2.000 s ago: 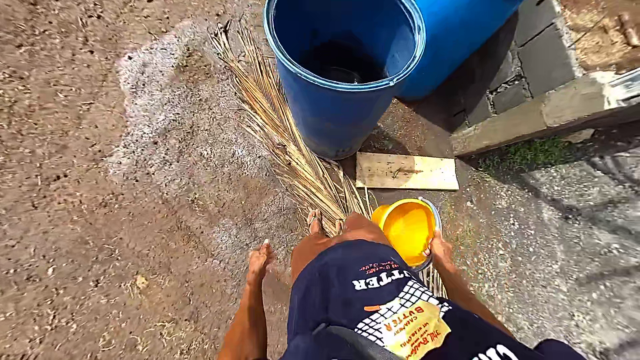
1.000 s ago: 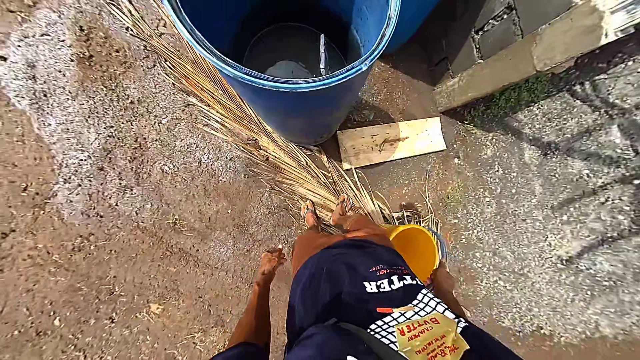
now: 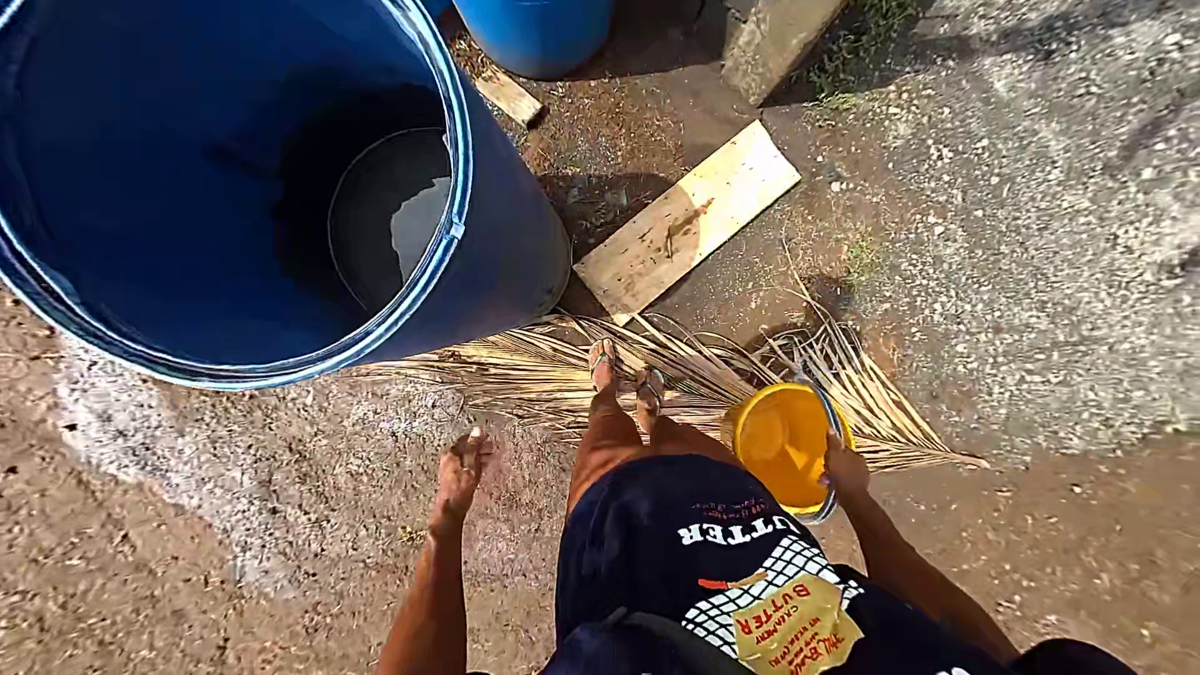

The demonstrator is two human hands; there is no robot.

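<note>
My right hand (image 3: 846,469) grips the rim of a yellow plastic bucket (image 3: 783,448), which hangs at my right side with its mouth facing up. No contents can be made out in the bucket. My left hand (image 3: 460,472) hangs free over the dirt at my left, its fingers loosely curled and holding nothing. A large open blue plastic drum (image 3: 525,244) stands ahead of me on the left. Deep inside it lies a dark round surface with a bright patch, perhaps liquid.
Dry palm fronds (image 3: 525,361) lie under my sandalled feet. Beyond them are a wooden board (image 3: 684,225), a short wood piece (image 3: 509,96), a second blue drum (image 3: 539,33) and a concrete block edge (image 3: 778,42). Gravel (image 3: 1050,234) spreads at the right.
The view has turned and come closer to the drum, whose inside shows more. My right hand has stayed at the bucket's rim, and my left hand is still empty.
</note>
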